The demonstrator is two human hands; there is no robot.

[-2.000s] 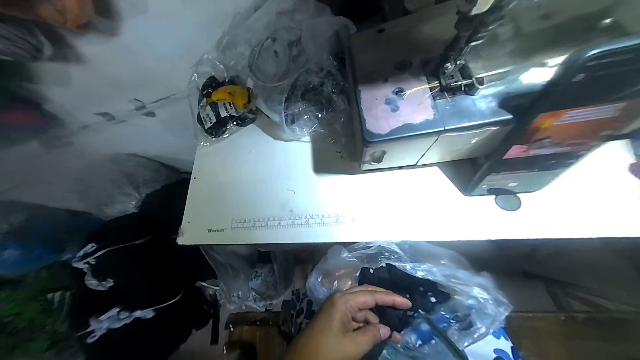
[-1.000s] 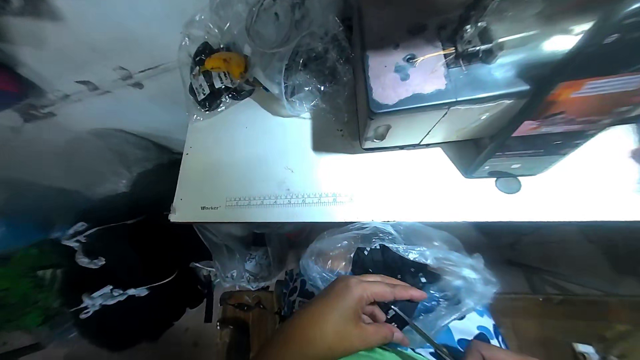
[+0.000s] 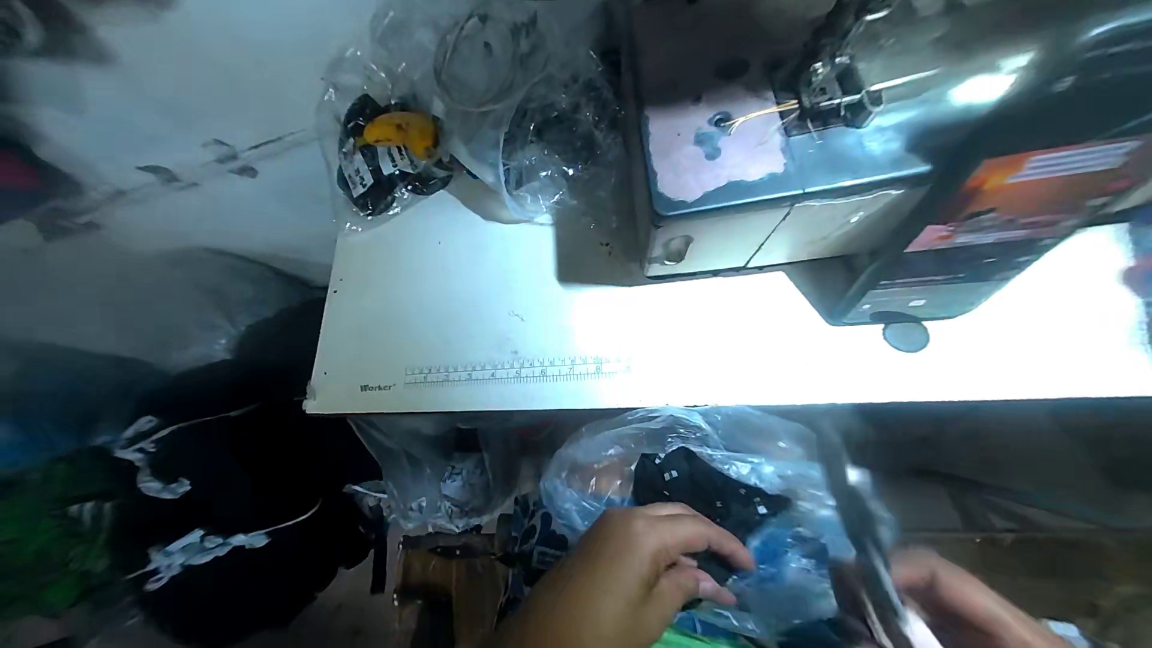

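My left hand (image 3: 661,562) is over a clear plastic bag (image 3: 576,468) below the front edge of the table, its thumb and fingers at black cloth with small white marks (image 3: 702,481). Whether it pinches the cloth cannot be told. At the lower right my right hand (image 3: 945,598) holds a long metal tool (image 3: 859,522), blurred, probably scissors, with its far end raised toward the table edge.
A sewing machine (image 3: 720,234) stands on the white table (image 3: 432,306), which has a printed ruler. Plastic bags (image 3: 387,171), one with a yellow item, lie left of the machine. Dark bundles with white ties (image 3: 252,504) fill the lower left. A brown wooden piece (image 3: 450,576) is below the table.
My right hand has come further into view, and the metal tool has moved away from my left fingers and now points up toward the table edge.
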